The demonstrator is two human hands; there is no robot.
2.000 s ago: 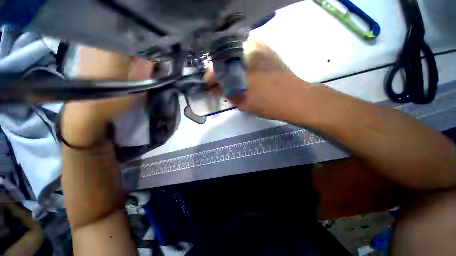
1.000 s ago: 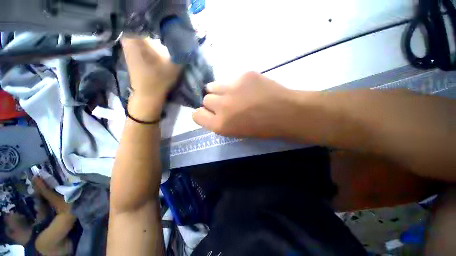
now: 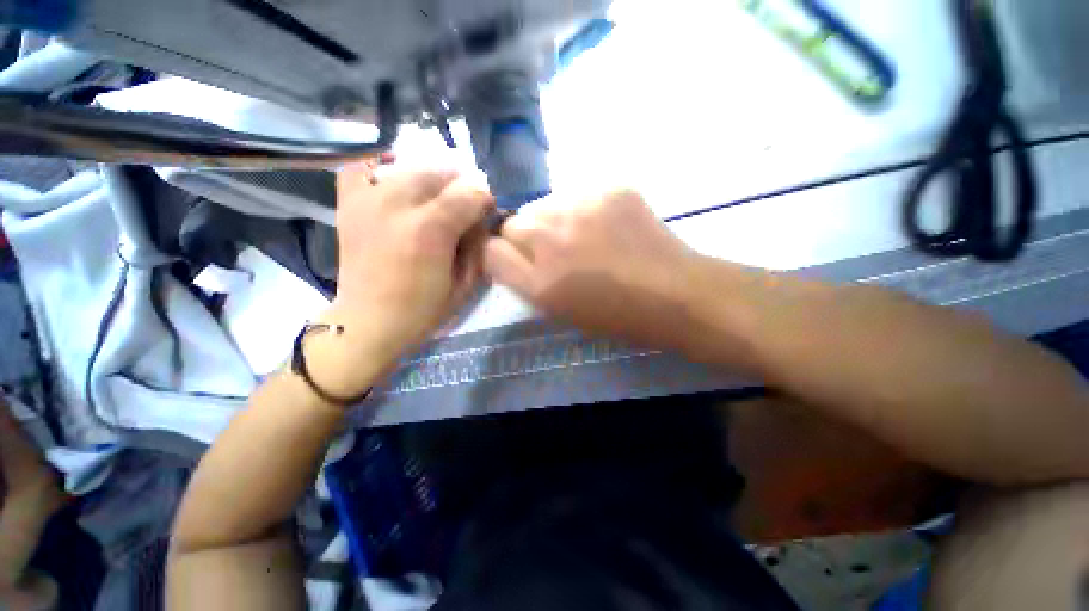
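My left hand (image 3: 406,239) and my right hand (image 3: 585,251) meet just in front of the sewing machine head (image 3: 287,54). Their fingertips pinch a small dark piece of cloth (image 3: 499,220), mostly hidden by the fingers. The stubby grey-blue attachment (image 3: 514,149) hangs right above the fingertips. The needle area shows small metal parts left of it, blurred. The light grey garment (image 3: 155,322) with dark bands lies bunched to the left of my left hand.
Black scissors (image 3: 973,179) lie at the right of the white table (image 3: 740,143). A yellow-green and blue tool (image 3: 830,48) lies beside them. The ruled grey front edge (image 3: 621,368) runs below my hands. Another person's arm (image 3: 24,501) shows at lower left.
My left hand has come down from under the machine head to meet my right hand. The dark grey cloth seen between them a second ago is now mostly hidden. The view has shifted.
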